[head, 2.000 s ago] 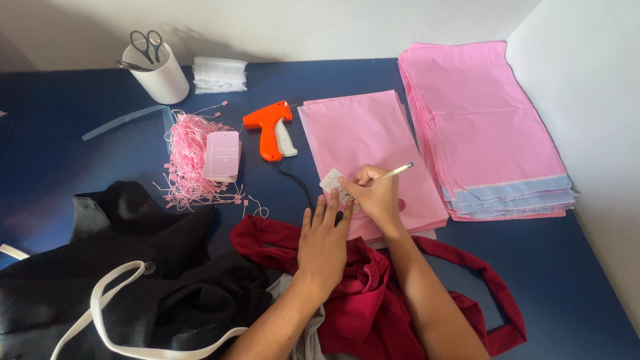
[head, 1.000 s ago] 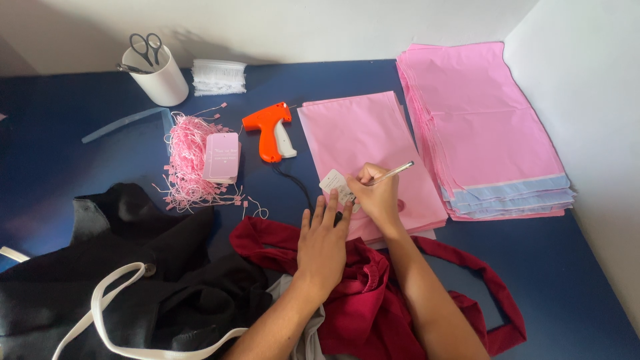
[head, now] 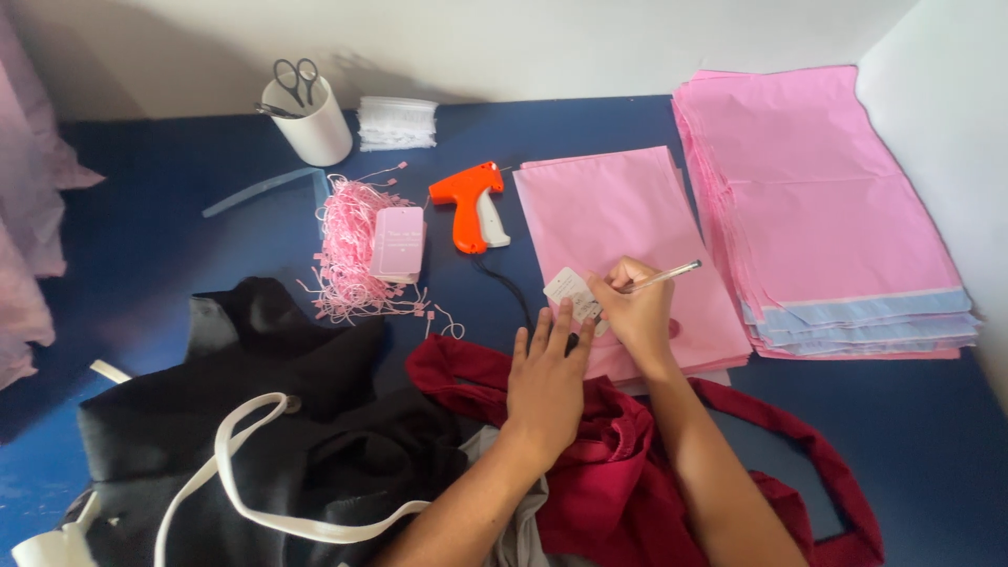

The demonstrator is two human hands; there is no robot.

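My right hand (head: 639,311) grips a clear ballpoint pen (head: 665,276), its lower end over a small white card tag (head: 568,288) that bears writing. The tag lies on the smaller stack of pink plastic bags (head: 610,205). My left hand (head: 547,374) rests flat with fingers apart at the tag's lower edge, partly on the black cord. Under both forearms is a dark red garment (head: 602,488) with long straps. Above my left hand lies an orange tagging gun (head: 469,205) with a white trigger.
Pink strings (head: 354,244) lie beside a stack of pink hang tags (head: 398,242). Farther back stand a white cup (head: 319,130) with scissors (head: 295,79) and white tag fasteners (head: 397,123). A larger stack of pink bags (head: 827,189) is at right, a black garment (head: 260,425) at left.
Pinkish fabric has come into view at the left edge. My hands and the pen have kept nearly the same place over the tag.
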